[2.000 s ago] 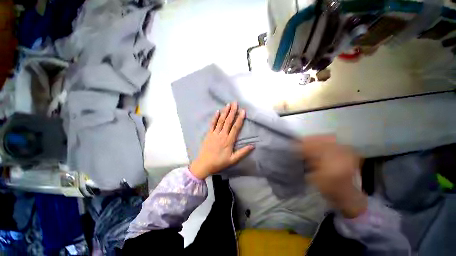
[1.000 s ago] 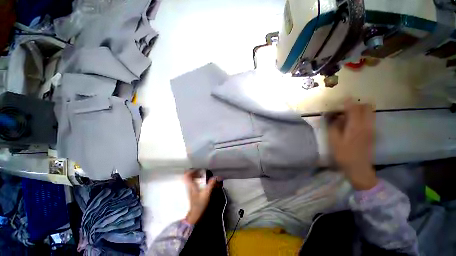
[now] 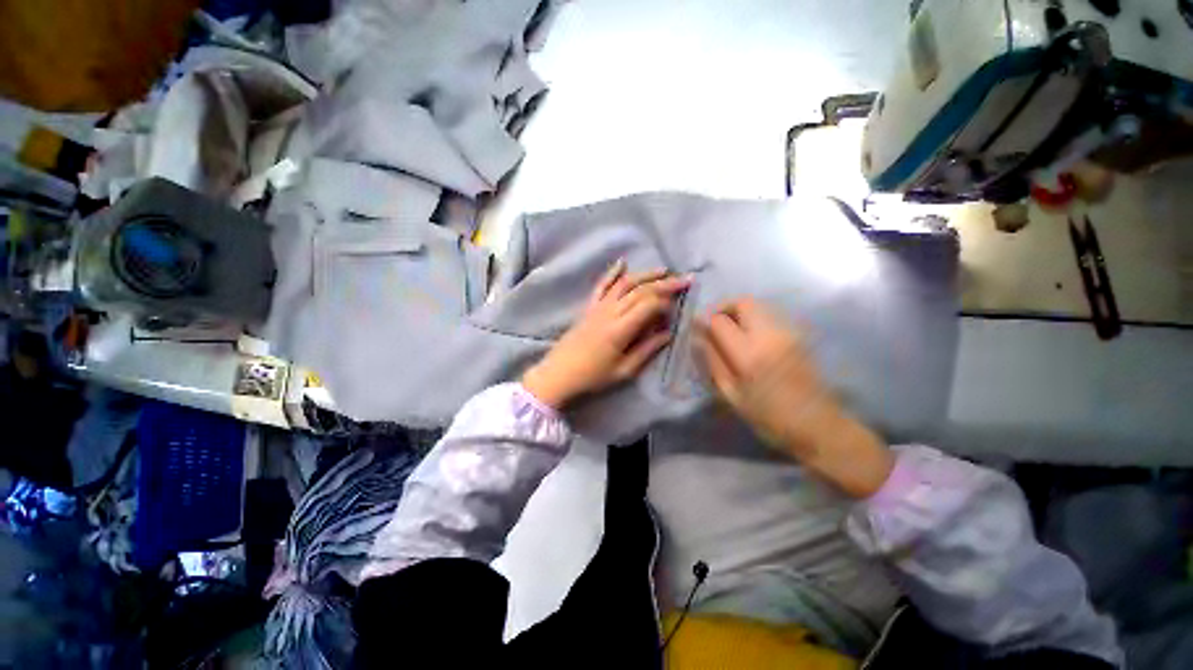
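A grey garment panel (image 3: 837, 327) lies across the white table in front of me, its upper right part under the lit machine head. A narrow welt pocket (image 3: 679, 338) runs nearly upright in it. My left hand (image 3: 611, 333) rests on the cloth at the left of the pocket, fingertips at its upper end. My right hand (image 3: 765, 373), blurred, is on the cloth just right of the pocket, fingers bent. Whether either hand pinches cloth is hard to tell.
The sewing machine head (image 3: 981, 105) stands at upper right. Dark thread snips (image 3: 1094, 278) lie on the bed beside a red-orange item (image 3: 1052, 193). A bent wire guide (image 3: 790, 151) is left of the head. A stack of grey panels (image 3: 373, 314) lies at left. A tied bundle (image 3: 327, 550) is below.
The panel has been turned and shifted, so its pocket is now nearly upright. Both hands have come together at the pocket. The snips now show on the machine bed. The view has shifted.
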